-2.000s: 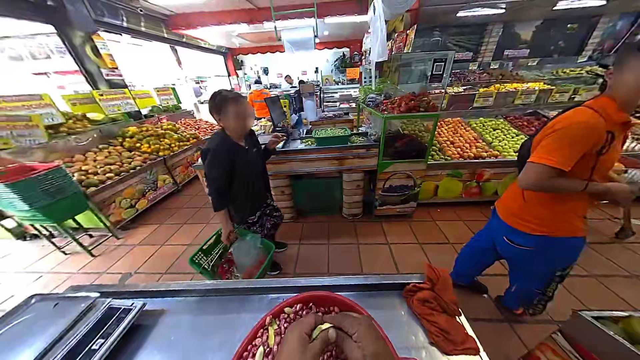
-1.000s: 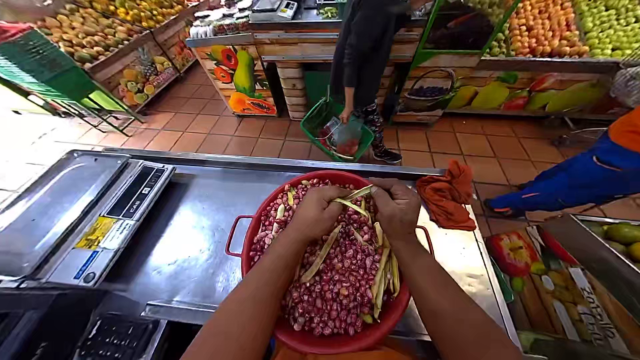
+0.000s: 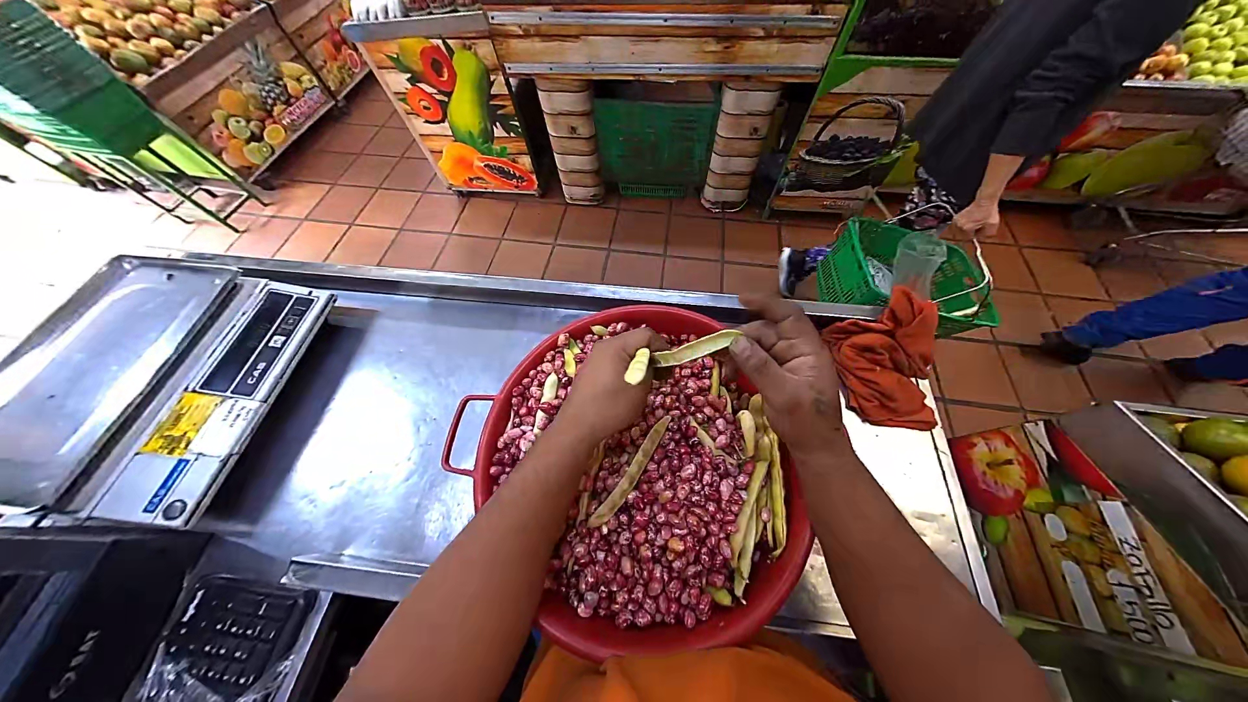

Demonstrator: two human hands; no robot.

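A red plastic colander point(image 3: 799, 561) with a side handle is full of speckled red beans point(image 3: 648, 575). Over its far part, my left hand point(image 3: 612, 382) grips a pale yellow-green bean pod point(image 3: 697, 349), and a short pod end shows by its fingers. The thumb and fingers of my right hand point(image 3: 790, 366) pinch the other end of the pod. Several long pods point(image 3: 770, 497) lie on the beans at the right side, and a single pod point(image 3: 629, 473) lies near the middle.
The colander rests on a steel counter point(image 3: 390, 390). A scale point(image 3: 214, 409) stands left, a keypad point(image 3: 234, 634) below it. An orange cloth point(image 3: 882, 361) lies right of the colander. Beyond the counter, a person's hand point(image 3: 978, 218) holds a green basket point(image 3: 858, 263). Produce crates point(image 3: 1180, 439) stand at right.
The person with the green basket has moved to the right along the counter. My hands now hold a pod stretched between them. The view has tilted down since two seconds ago.
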